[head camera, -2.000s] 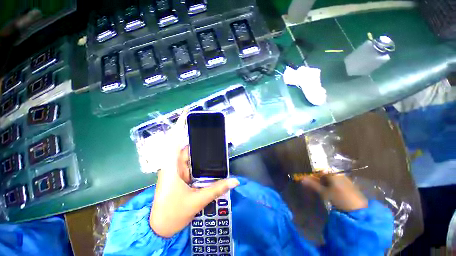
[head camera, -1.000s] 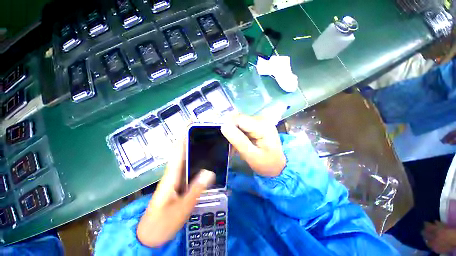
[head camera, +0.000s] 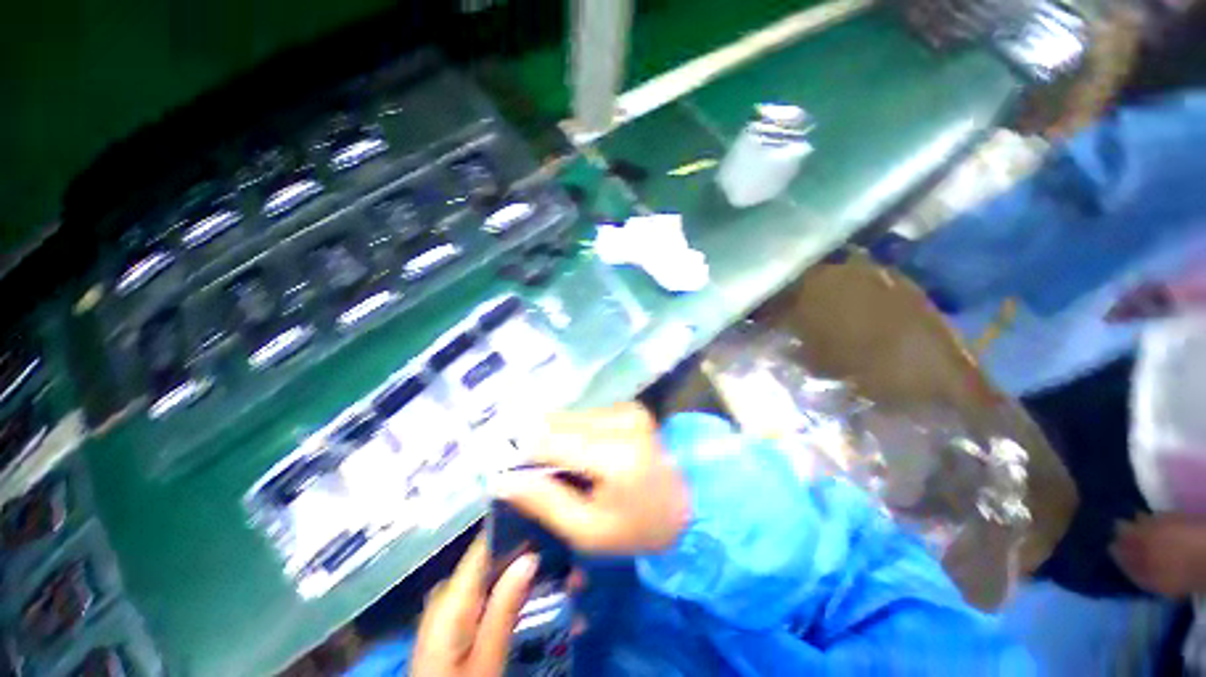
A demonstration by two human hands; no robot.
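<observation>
The flip phone (head camera: 542, 612) is at the bottom centre, blurred and partly covered by my hands. Its dark screen half (head camera: 511, 532) is uppermost and a few keys show below. My left hand (head camera: 466, 615) holds it from the left, with the thumb at the screen's lower part. My right hand (head camera: 606, 479) is at the screen's top edge, fingers bent; whether it grips anything there is too blurred to tell. The small lens tray (head camera: 397, 456), clear-white with dark pieces, lies on the green bench just beyond my hands.
A large tray of phones (head camera: 212, 284) lies at the back left, other trays at the left edge. A white cloth (head camera: 657, 251) and whitish bottle (head camera: 766, 156) stand beyond. A carton (head camera: 873, 337) with clear plastic is at right. Another person's blue sleeve (head camera: 1071, 199) and hand show far right.
The view has turned and shifted, so the bench items sit further left and the phone lower. The dark tool in my right hand two seconds ago is not seen there now. My right hand has come to the phone's top.
</observation>
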